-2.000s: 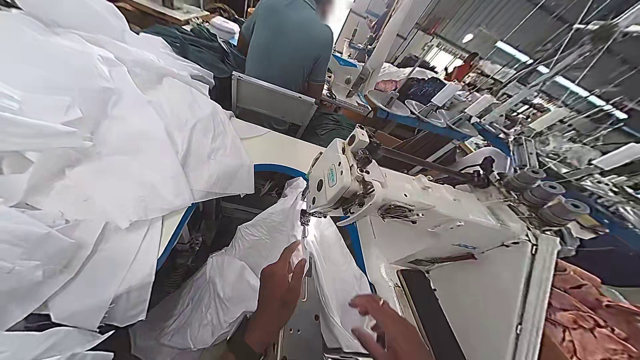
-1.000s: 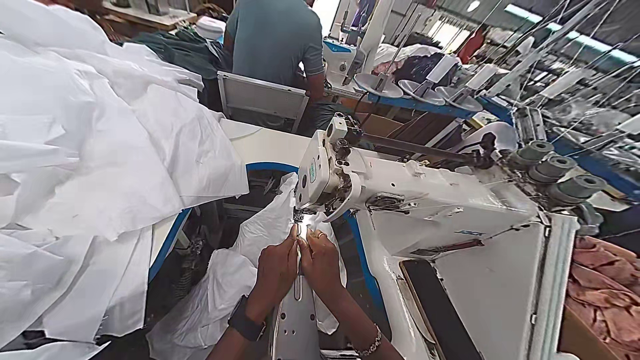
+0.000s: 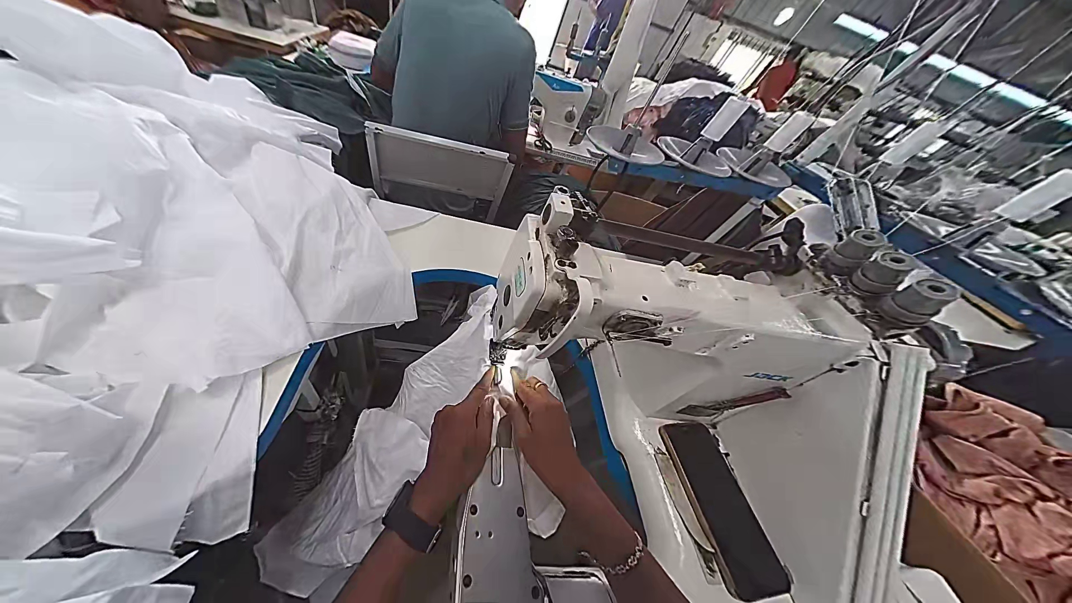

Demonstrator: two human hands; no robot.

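White fabric (image 3: pixel 394 444) hangs around the narrow arm bed (image 3: pixel 494 519) of a Jack industrial sewing machine (image 3: pixel 670 293). Just below the lit presser foot (image 3: pixel 498 352), my left hand (image 3: pixel 459 440) pinches the fabric's edge, a dark watch on its wrist. Close against it on the right, my right hand (image 3: pixel 543 427) grips the same edge with bent fingers; a ring and a bracelet show on it. The fingertips partly hide the cloth between them.
A big heap of white fabric (image 3: pixel 167 234) covers the left table. A smartphone (image 3: pixel 724 511) lies on the machine base. Thread cones (image 3: pixel 888 268) stand behind it, brown fabric (image 3: pixel 997 486) at the right. A person (image 3: pixel 456 75) sits ahead by a chair (image 3: pixel 440 167).
Two seconds ago my right hand was apart from the fabric with fingers spread; it has since moved left to the edge beside my left hand. Both hands have stayed at the presser foot over the last second.
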